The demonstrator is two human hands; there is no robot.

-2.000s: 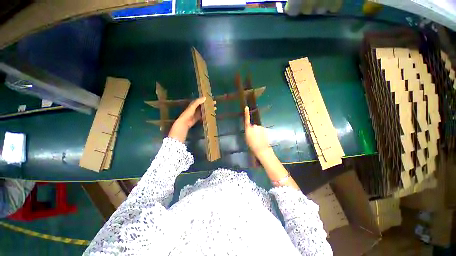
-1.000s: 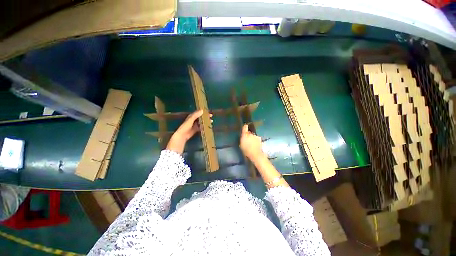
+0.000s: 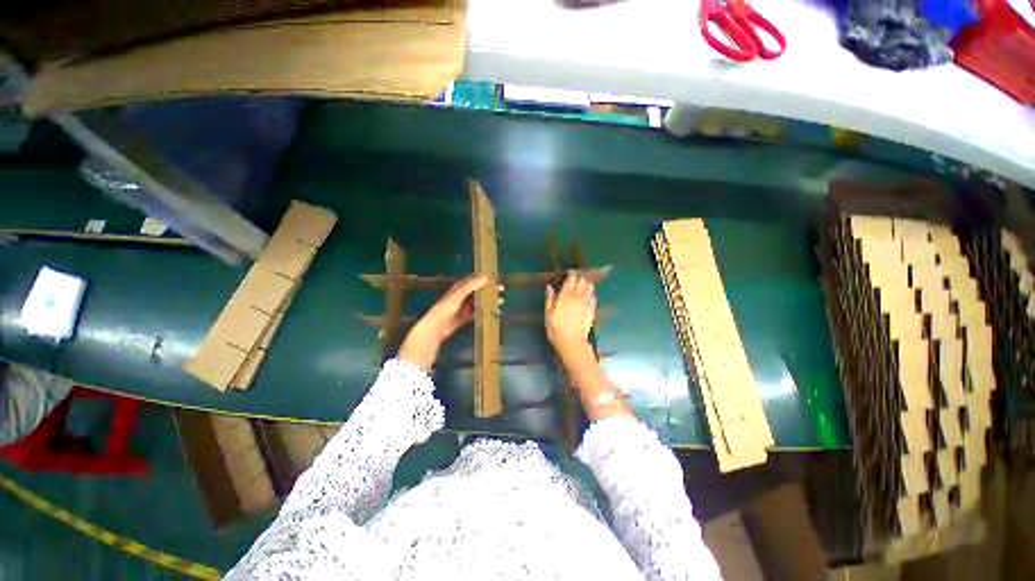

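A partly built partition grid [image 3: 522,279] of tan strips on edge stands on the green bench in front of me. My left hand [image 3: 456,306] holds slotted divider strips [image 3: 486,340], which stand upright over the grid's middle. My right hand [image 3: 571,309] is on the cross pieces at the grid's right side, fingers bent around their upper part; the fingertips are partly hidden. A pile of shorter divider strips [image 3: 263,297] lies left of the grid. A working pile of strips [image 3: 715,346] lies to its right.
A large strip stockpile [image 3: 917,363] is at far right. Above is a white shelf with red scissors [image 3: 741,28], a black plastic bag [image 3: 891,36] and brown cardboard sheets [image 3: 261,68]. A white pad [image 3: 53,303] lies at left. An open carton [image 3: 233,460] and red stool [image 3: 85,437] are below.
The view has tipped up, showing more of the shelf. My right hand has moved from low on the right cross pieces to nearer their upper crossing. My left hand keeps its hold.
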